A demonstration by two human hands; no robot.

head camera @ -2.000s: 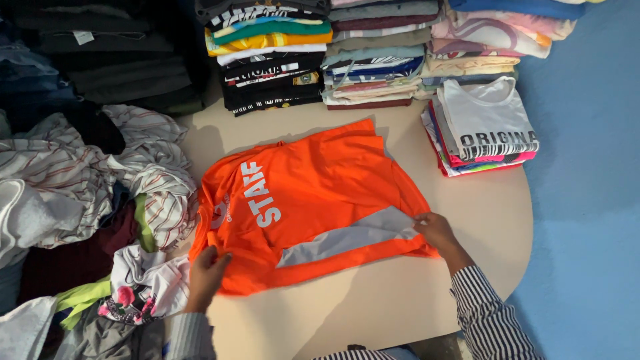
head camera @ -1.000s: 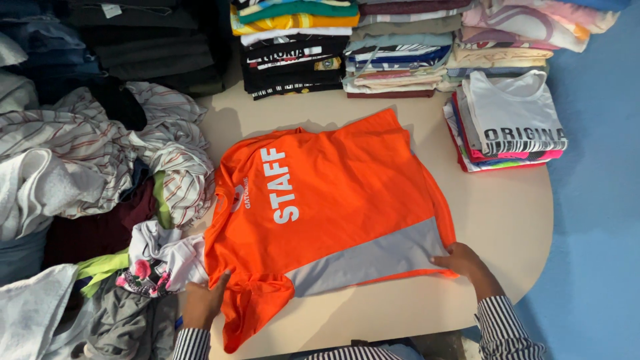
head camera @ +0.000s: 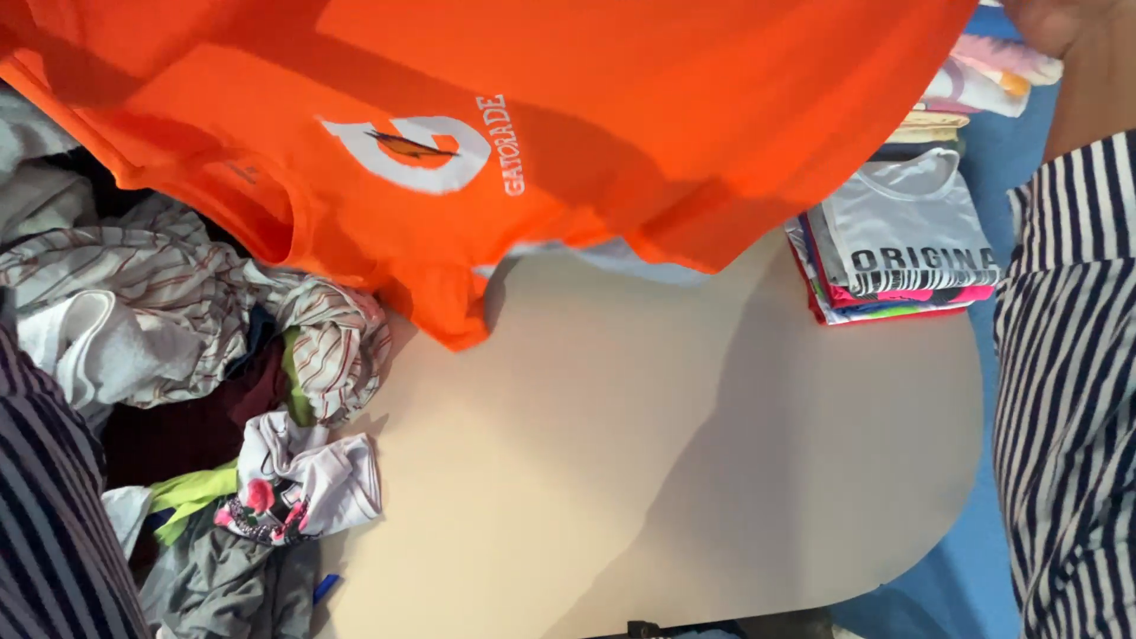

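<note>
An orange jersey T-shirt (head camera: 577,115) hangs lifted over the far part of the table, its Gatorade logo side showing and its neckline at the left. Part of my right hand (head camera: 1056,22) shows at the top right corner, beside the shirt's raised edge; its fingers are cut off by the frame, so its grip is hidden. My left hand is out of view; only the striped left sleeve shows at the left edge. Some grey fabric of the shirt peeks out under its lower edge.
Crumpled clothes (head camera: 204,328) are heaped on the left. Folded shirts (head camera: 914,231), a white printed one on top, lie at the right of the beige table (head camera: 550,461). More folded clothes (head camera: 941,106) stand behind them. A small blue object (head camera: 327,587) lies near the heap.
The orange shirt has been lifted off the table and turned, so the logo side shows instead of the STAFF side. Both hands have moved up and away from the near edge.
</note>
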